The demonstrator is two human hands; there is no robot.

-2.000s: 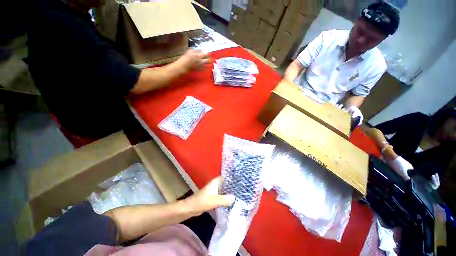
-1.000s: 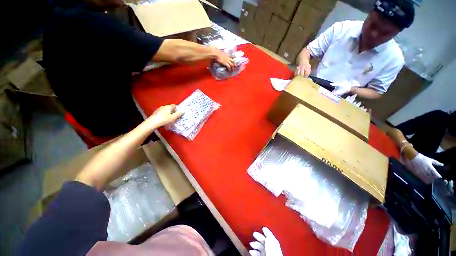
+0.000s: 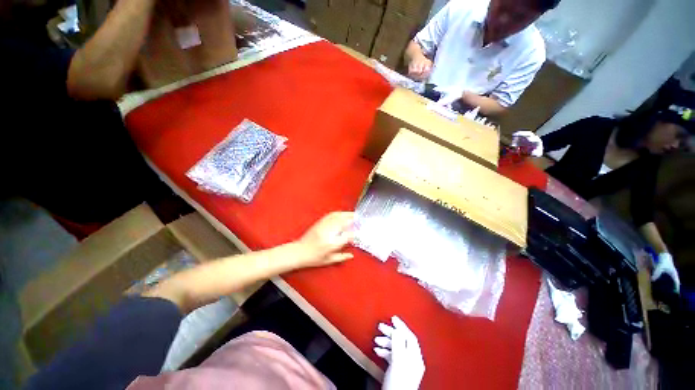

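Observation:
My bare left hand [image 3: 331, 239] reaches over the red table, its fingertips at the left edge of the empty bubble bags [image 3: 449, 263]. Whether it pinches a bag cannot be told. The bags spill from the open side of a tan bag supply carton [image 3: 457, 187]. My right hand [image 3: 400, 354], in a white work glove, is near the table's front edge, below the bags, with fingers apart and empty. A small pile of bagged units [image 3: 240, 160] lies flat on the red cloth at the left.
A second tan carton [image 3: 438, 126] stands behind the first. Black units [image 3: 587, 266] are heaped at the right, beside a white scrap [image 3: 565, 308] on bubble wrap. An open floor carton [image 3: 99, 266] is at lower left. People are at left, behind the cartons and at far right.
My left hand has left the bagged units and moved right to the empty bags. My gloved right hand shows more fully. The bagged pile near the person in black is gone from view.

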